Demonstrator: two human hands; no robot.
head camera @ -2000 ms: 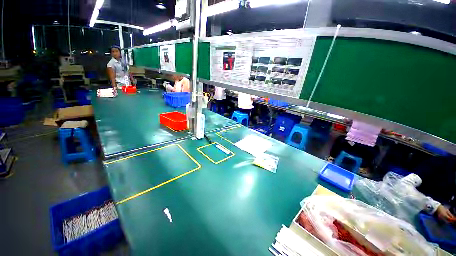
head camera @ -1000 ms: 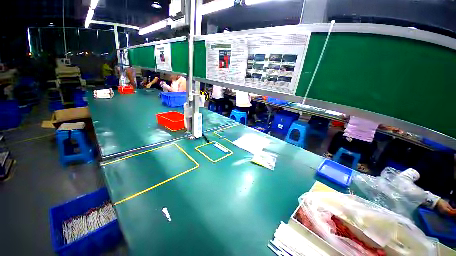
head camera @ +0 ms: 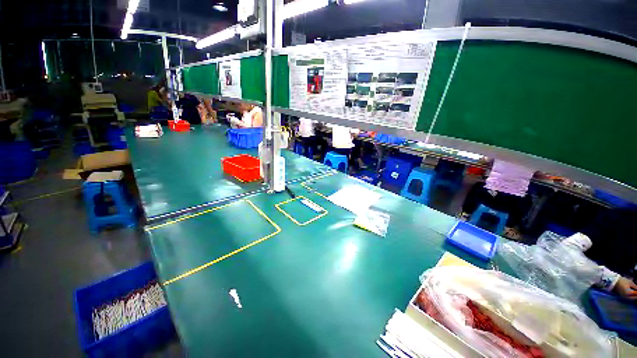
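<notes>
Neither of my hands is in the picture. Nearest in front of me, at the lower right, a long cream box (head camera: 427, 328) holds red pieces (head camera: 489, 323) under a crumpled clear plastic bag (head camera: 559, 328). A bundle of white sticks (head camera: 406, 340) lies along its near left side, cut off by the bottom edge. A small blue tray (head camera: 472, 240) lies behind the box and looks empty. A small white piece (head camera: 235, 298) lies alone on the green bench (head camera: 307, 280).
A blue bin (head camera: 126, 311) of red-and-white sticks stands low at the left. A red bin (head camera: 242, 168) stands by a metal post (head camera: 271, 105). Papers (head camera: 354, 199) lie mid-bench. Another person's hand (head camera: 624, 287) shows at the right edge. Blue stools (head camera: 110, 206) stand around.
The standing person at the far end has left the earlier spot, and figures there are now lower at the bench. The view has shifted slightly. The bench items have not visibly moved.
</notes>
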